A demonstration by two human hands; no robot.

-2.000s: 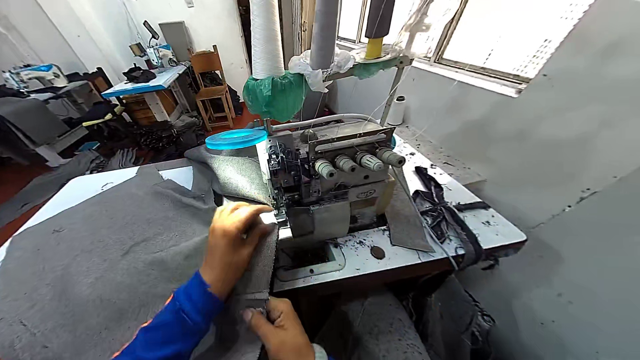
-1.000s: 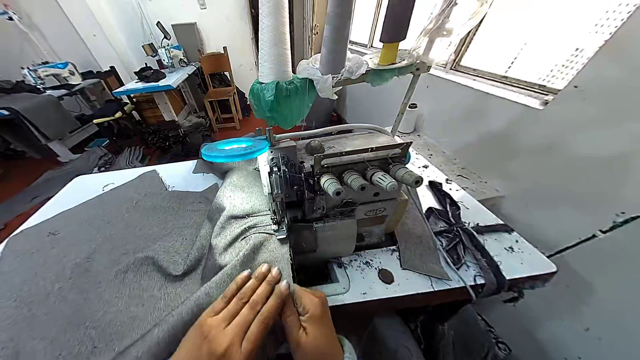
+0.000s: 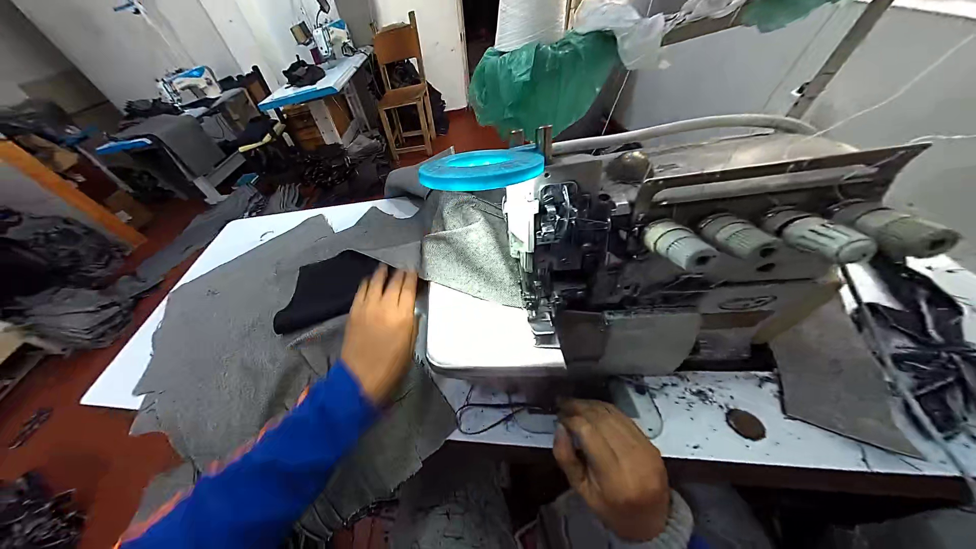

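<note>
My left hand lies on the grey fabric, its fingertips at the edge of a black cloth piece; whether it grips anything is unclear. Low in front of the overlock sewing machine, my right hand has curled fingers near the table edge, close to a dark thread; what is between the fingers is hidden. A lighter grey part of the fabric reaches to the left of the presser foot. The machine's white sewing plate shows bare in front of it.
A blue translucent ring sits at the machine's upper left. Dark lint, a brown round disc and a grey flap are on the white table. Dark fabric strips lie at right. Behind stand a wooden chair and other sewing machines.
My hands were together on the fabric before the machine; now they are apart, the left farther left and the right below the machine. The black cloth has come into sight. The view has moved closer.
</note>
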